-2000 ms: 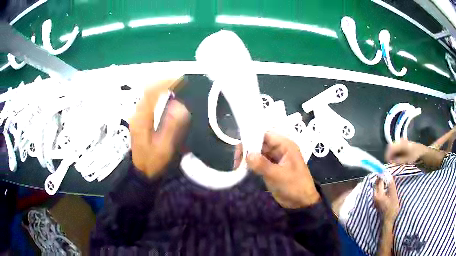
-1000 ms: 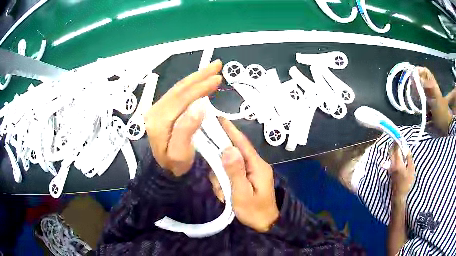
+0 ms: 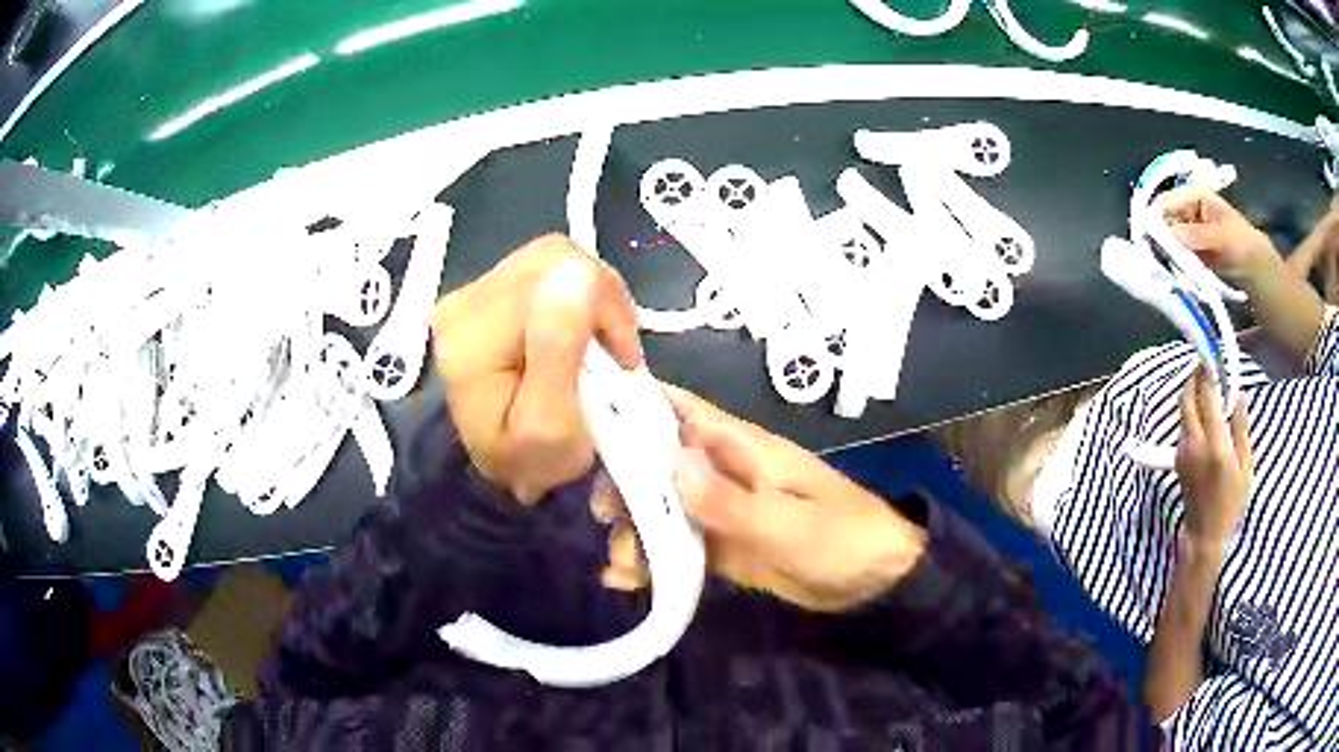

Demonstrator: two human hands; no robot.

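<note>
A white curved housing (image 3: 658,544) is held between my two hands in front of my body. Its narrow end curls down and to the left, free. My left hand (image 3: 536,367) closes round the upper broad end, which its fingers partly hide. My right hand (image 3: 778,507) grips the housing's middle from the right, thumb and fingers on its edge. Another white curved housing (image 3: 585,191) stands out behind my left hand on the black bench ledge (image 3: 499,206). White shell covers (image 3: 866,294) with dark cross openings lie beyond my right hand.
A large heap of white curved parts (image 3: 191,353) lies at the left. A co-worker in a striped top (image 3: 1160,514) holds white housings at the right. The green conveyor (image 3: 632,44) runs behind a white rail. A carton (image 3: 242,632) stands low at the left.
The housing has come from raised over the ledge to low before my body. My left hand, its fingers extended a second ago, has curled round the upper end. The co-worker's hands have moved together.
</note>
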